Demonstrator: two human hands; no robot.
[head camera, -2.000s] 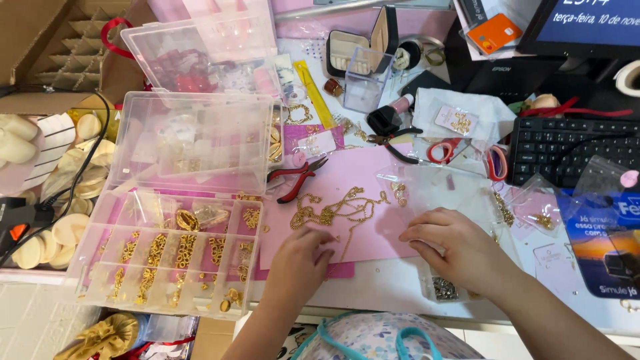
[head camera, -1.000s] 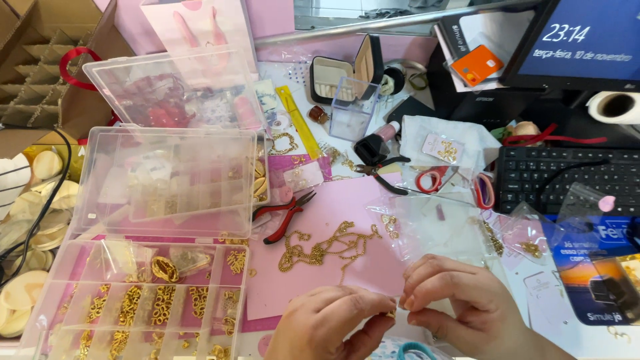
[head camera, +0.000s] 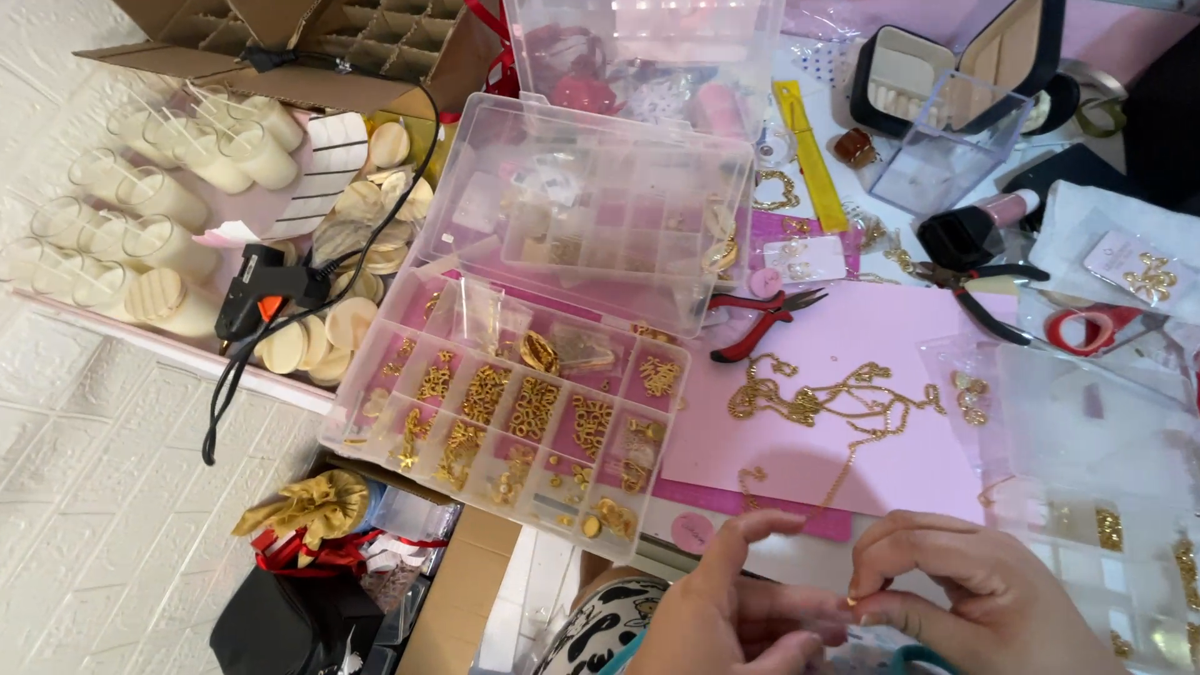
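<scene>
My right hand (head camera: 966, 591) pinches a tiny gold-coloured piece (head camera: 851, 601) between thumb and forefinger at the lower right. Beside it my left hand (head camera: 741, 609) has its forefinger raised and its other fingertips close to that piece; whether it holds anything is hidden. Gold chains (head camera: 806, 403) lie tangled on a pink sheet (head camera: 919, 328) beyond the hands. Red-handled pliers (head camera: 764, 323) rest at the sheet's upper left edge. To the left stands an open clear compartment box (head camera: 487, 506) of gold charms and letters. Black-handled pliers (head camera: 975, 291) lie at the upper right.
A hot glue gun (head camera: 262, 291) with a black cable lies among wooden discs (head camera: 352, 323), beside candles in glasses (head camera: 202, 155). An acrylic box (head camera: 947, 141), a yellow strip (head camera: 811, 155) and red-handled scissors (head camera: 1087, 328) lie farther back. Another clear compartment box (head camera: 1116, 450) is at the right.
The view has swung left. My hands, apart over the pink sheet two seconds ago, came together nearer my body; now my left forefinger is lifted away while my right hand pinches the small piece.
</scene>
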